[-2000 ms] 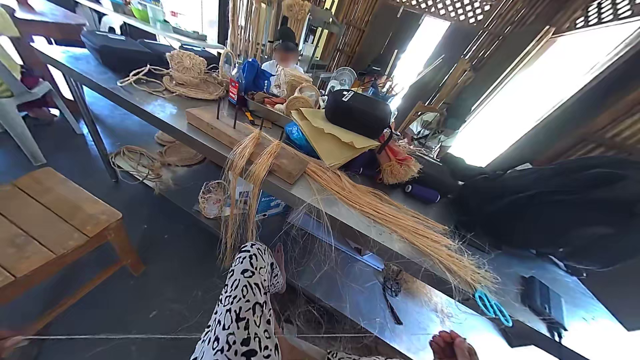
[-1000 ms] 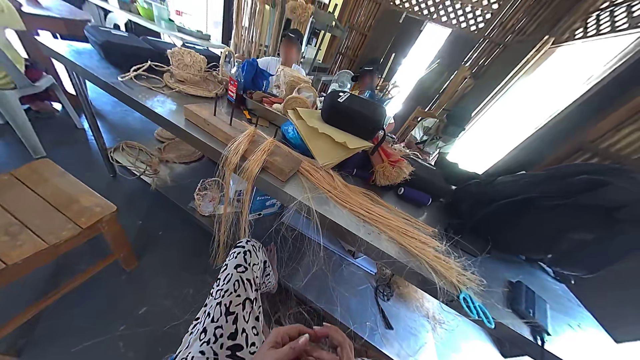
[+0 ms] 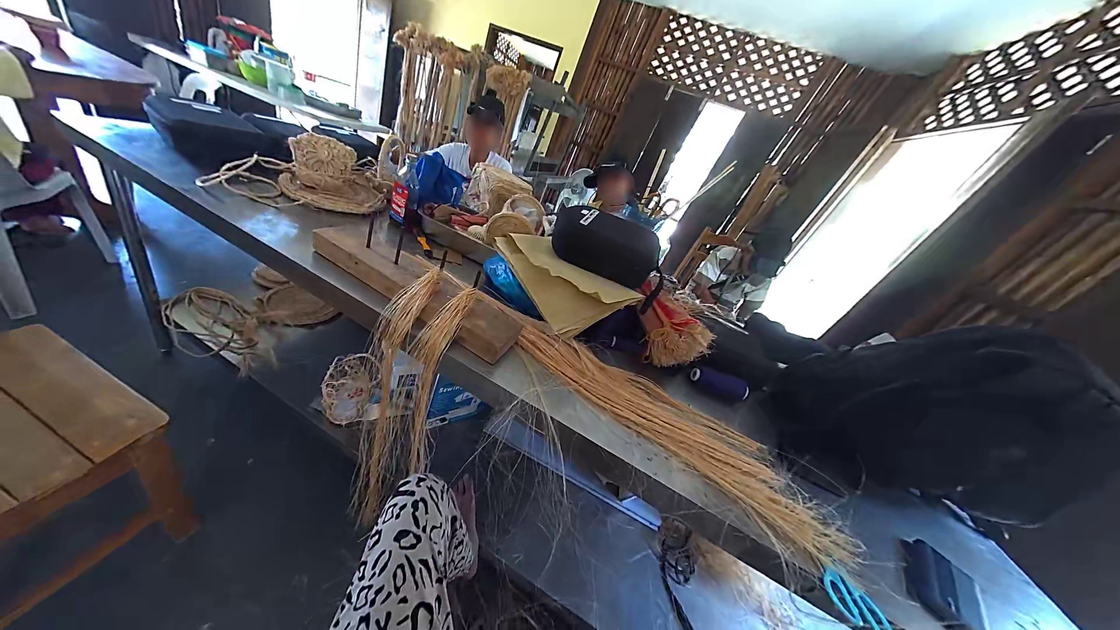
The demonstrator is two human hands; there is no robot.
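Neither of my hands shows in the head view now. A long bundle of tan plant fibre [image 3: 647, 394] lies along the metal table's edge. Two hanks of the same fibre [image 3: 437, 337] hang over that edge from a wooden board [image 3: 376, 267] with several upright metal pins. Scissors with light blue handles [image 3: 853, 599] lie at the bundle's loose end, near a dark flat case [image 3: 932, 573]. My patterned trouser leg [image 3: 398, 560] is below the hanks.
Behind the board are a woven hat [image 3: 328, 175], brown paper [image 3: 560, 284], a black case [image 3: 605, 245] and a purple thread spool [image 3: 719, 383]. A black bag [image 3: 945, 420] lies right. A wooden stool [image 3: 79, 394] stands left. Two people [image 3: 477, 144] sit beyond the table.
Two seconds ago a thin strand ran along the bottom edge between my hands; one second ago my hands were together at the bottom centre. Both have since left the view.
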